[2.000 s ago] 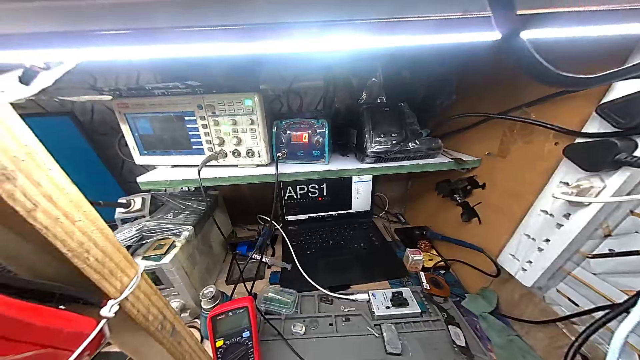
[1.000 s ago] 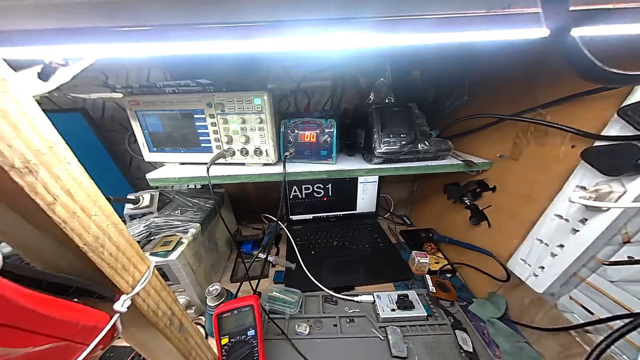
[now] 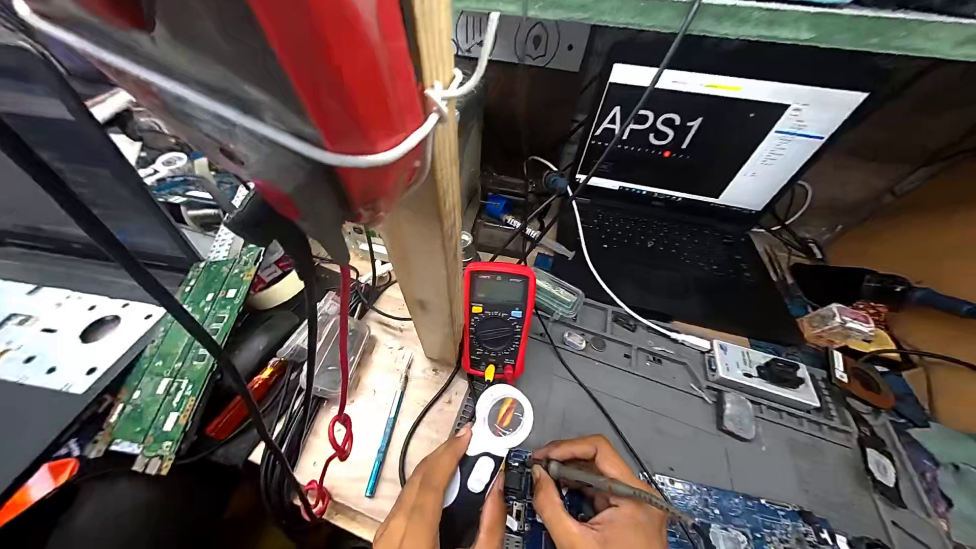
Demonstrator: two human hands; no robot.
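Note:
Low in the head view, my left hand (image 3: 438, 499) holds a white-rimmed magnifier (image 3: 503, 417) with a dark and white handle, its lens above the edge of a blue circuit board (image 3: 751, 515). To its right, my right hand (image 3: 602, 496) grips a thin grey probe (image 3: 610, 484) with a cable, its tip near a dark connector (image 3: 518, 476) on the board; whether it touches cannot be told. Just beyond the magnifier lies a red multimeter (image 3: 499, 320), leads plugged in. The board rests on a grey work mat (image 3: 633, 412) and is partly hidden by my hands.
A wooden post (image 3: 427, 252) stands left of the multimeter, with a red and grey device (image 3: 335, 91) tied to it. Behind the mat sits an open laptop (image 3: 671, 221). A blue pen-like tool (image 3: 387, 435), green circuit boards (image 3: 183, 358) and hanging cables are at left. A white box (image 3: 762, 374) lies right.
Both hands, the magnifier and the probe have come into view at the bottom, along with the blue board. The view has swung down and left, and the oscilloscope on the shelf is out of sight.

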